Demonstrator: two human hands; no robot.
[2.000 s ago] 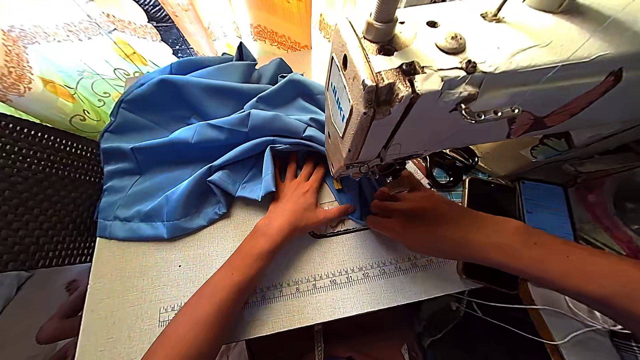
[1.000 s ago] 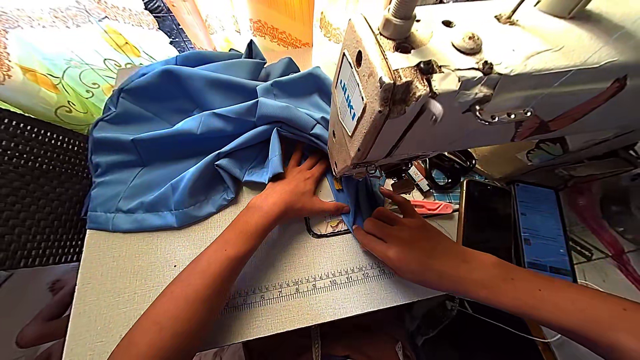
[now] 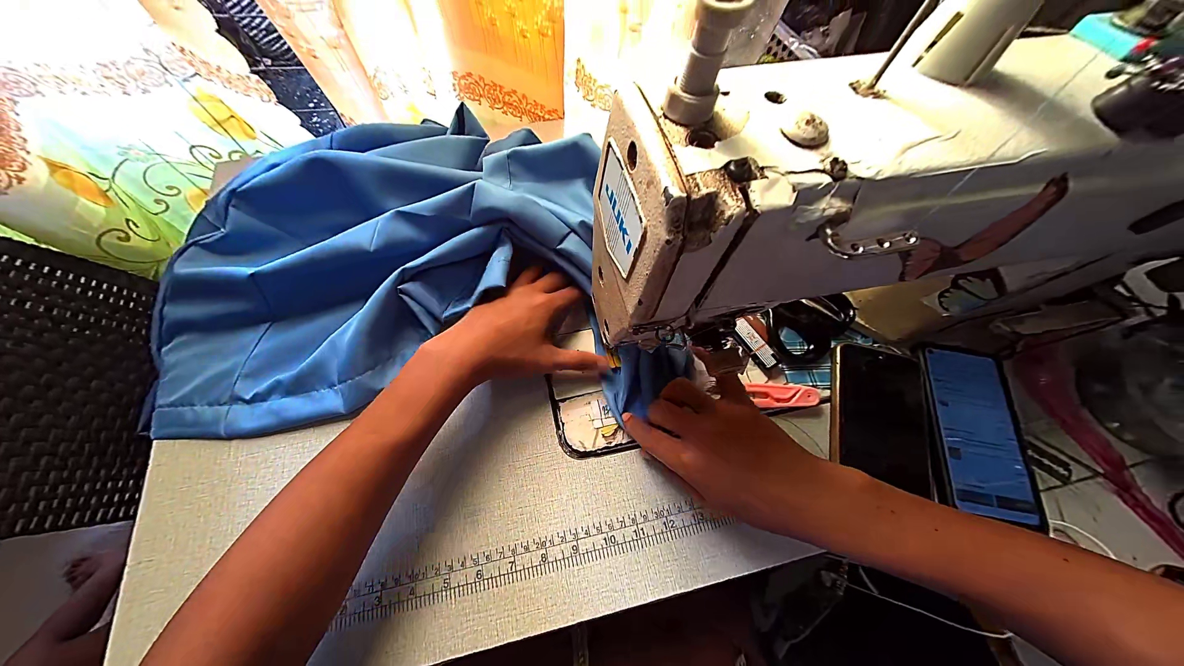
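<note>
Blue fabric [image 3: 370,250] lies in folds across the left of the sewing table, and a part of it runs under the head of a Juki sewing machine [image 3: 666,222]. My left hand [image 3: 518,328] rests with spread fingers at the fabric's edge, its fingertips partly under a fold and its thumb pointing at the needle area. On the near right side of the needle area, my right hand [image 3: 703,430] has its fingers closed on a narrow end of the fabric. The needle and presser foot are mostly hidden behind the machine head.
A printed ruler scale [image 3: 555,555] crosses the table [image 3: 499,472] near its front edge. Right of the machine bed are pink-handled snips [image 3: 782,396], a dark phone [image 3: 883,416] and a lit phone [image 3: 985,435]. A dark woven chair [image 3: 74,388] stands left; patterned curtains [image 3: 509,55] hang behind.
My right hand has shifted from beside the needle area toward the near side, and the pink-handled snips have come into view. My left hand remains by the fabric fold.
</note>
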